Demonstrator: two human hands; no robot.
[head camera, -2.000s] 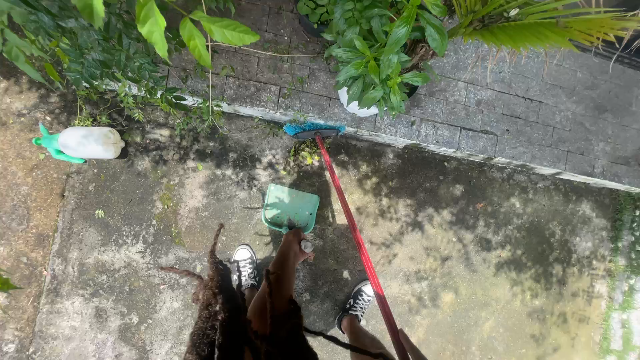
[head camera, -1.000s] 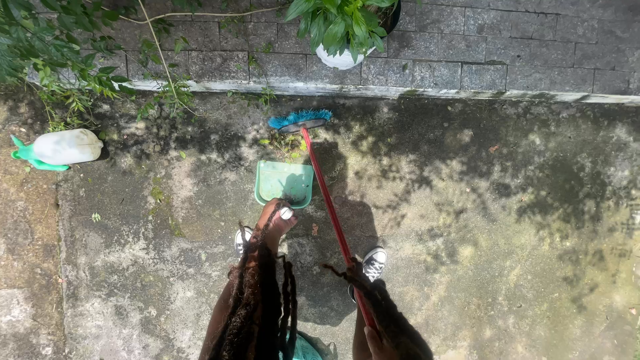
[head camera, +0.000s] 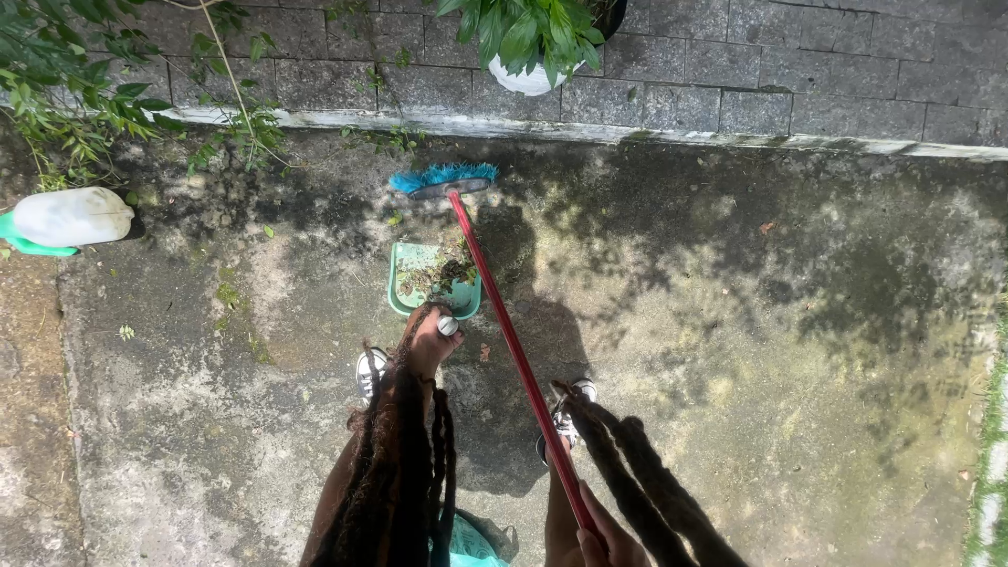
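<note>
My left hand is closed around the upright handle of a green plastic dustpan, whose white handle tip shows above the fist. Dry leaves and dirt lie in the pan. At the bottom edge, my right hand grips the red pole of a push broom. Its head with blue bristles rests on the concrete just beyond the dustpan, apart from it. Hanging locks of hair hide part of my forearms.
A raised paved ledge with a white-edged curb crosses the top, bearing a potted plant. Leafy vines hang at upper left. A white and green plastic bottle lies at left. Behind my feet is a green plastic bag.
The dustpan, with no visible pile in it before, now holds leaves and dirt. The small pile of leaves seen by the broom head earlier is gone from that spot.
</note>
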